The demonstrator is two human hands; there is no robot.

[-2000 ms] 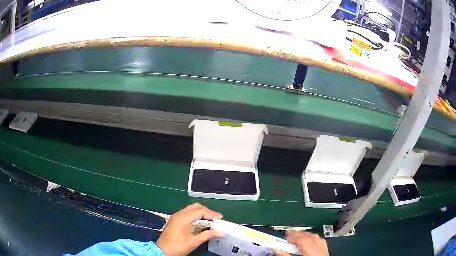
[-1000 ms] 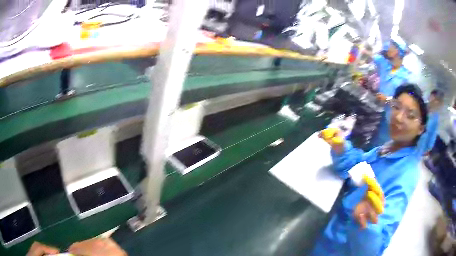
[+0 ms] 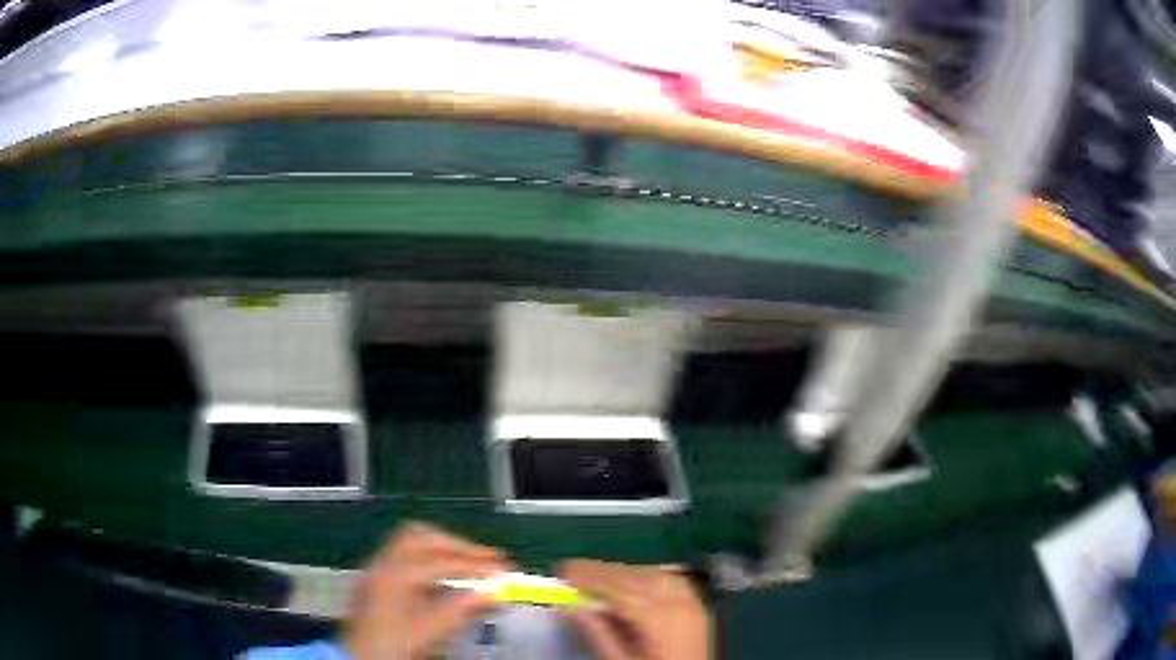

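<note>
My left hand [image 3: 419, 593] and my right hand [image 3: 649, 611] are at the bottom centre, closed on the two sides of a white box [image 3: 516, 634]. A yellow-green strip lies along its top edge between my fingers. The lower part of the box is cut off by the frame edge and blurred. Beyond my hands, an open white gift box [image 3: 587, 500] stands on the green belt with its lid up and a flat black rectangle inside. A similar open box [image 3: 277, 489] stands to its left.
A pale metal post [image 3: 935, 310] rises at the right, partly hiding a third open box [image 3: 892, 477]. A wood-edged shelf [image 3: 426, 103] runs across the top. A white sheet [image 3: 1096, 567] lies at the far right beside a blue sleeve [image 3: 1154, 606].
The view has swung back left from the neighbouring worker to the belt. My hands are again near the bottom centre, and the strip on the held box now faces up.
</note>
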